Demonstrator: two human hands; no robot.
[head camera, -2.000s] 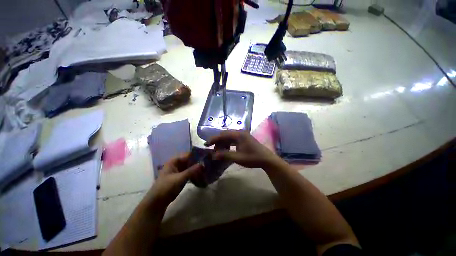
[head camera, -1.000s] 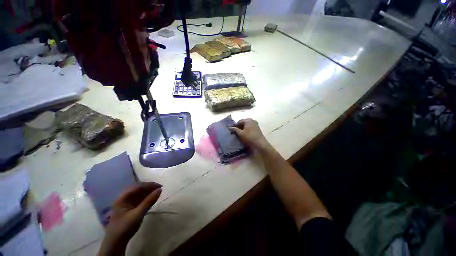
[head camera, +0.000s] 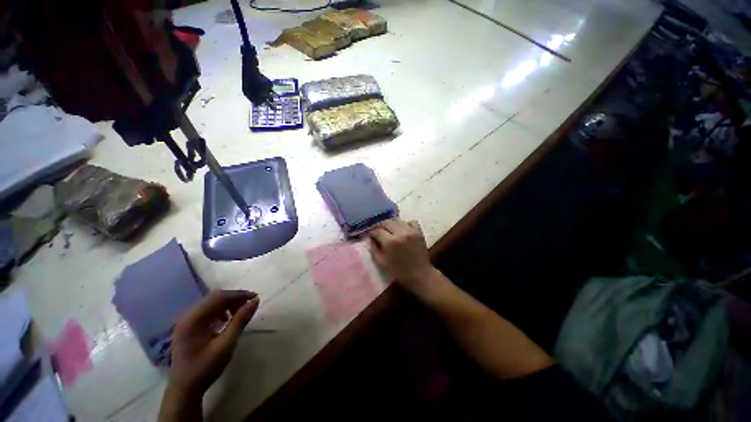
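Observation:
A neat pile of grey cut pieces (head camera: 356, 194) lies right of the metal base plate (head camera: 268, 194). My right hand (head camera: 401, 251) is at the pile's near edge, fingers bent against it; whether they grip it I cannot tell. My left hand (head camera: 210, 330) is beside the left pile of grey-purple pieces (head camera: 156, 293), thumb and forefinger close together; a thin dark line shows by it, and I cannot tell if it holds anything. A pink patch (head camera: 342, 282) lies bare on the table between my hands.
The red cutter head (head camera: 99, 58) hangs upper left, its upright reaching the base plate. Behind are a calculator (head camera: 277, 107), gold-wrapped weight (head camera: 354, 124), silver-wrapped weight (head camera: 341, 89) and black cable (head camera: 251, 70). A brown weight (head camera: 111, 200) is left. The dark table edge (head camera: 486, 202) runs along the right.
The right pile has moved away from the near pink patch, which is now uncovered. My right hand has shifted from the pile's top to its near edge. The view has also shifted.

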